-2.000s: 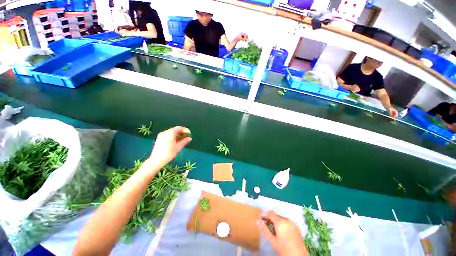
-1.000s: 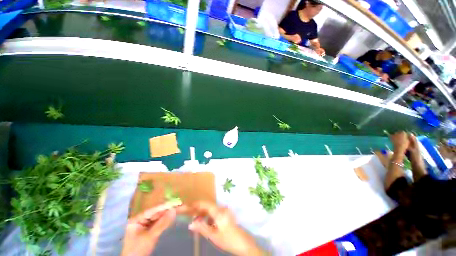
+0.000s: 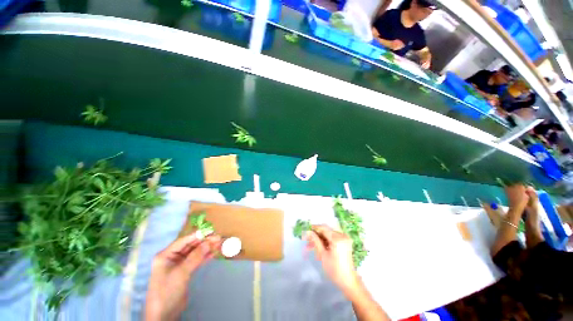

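My left hand [image 3: 176, 266] is at the left edge of the cardboard pad [image 3: 264, 229]. Its fingers are closed on a leaf sprig [image 3: 203, 232], mostly hidden by the fingers. Another green leaf cluster [image 3: 200, 221] shows just beyond the fingertips, over the pad. A round white disc [image 3: 231, 246] lies on the pad. My right hand [image 3: 330, 247] is right of the pad, its fingertips at a small leaf piece [image 3: 301, 227] on the pale covering. I cannot tell whether the fingers grip it.
A large leaf heap [image 3: 88, 219] is at left; a narrow row of leaf pieces [image 3: 352, 232] is right of my right hand. Beyond the pad are a cardboard square [image 3: 221, 168], white bottle [image 3: 306, 168] and small cap [image 3: 275, 186]. Sprigs lie on the conveyor [image 3: 188, 94]. A neighbour's arms [image 3: 516, 210] are at right.
My hands were together over the pad and are now apart. My right hand has moved right to the small leaf piece. The white disc, hidden a second ago, shows again.
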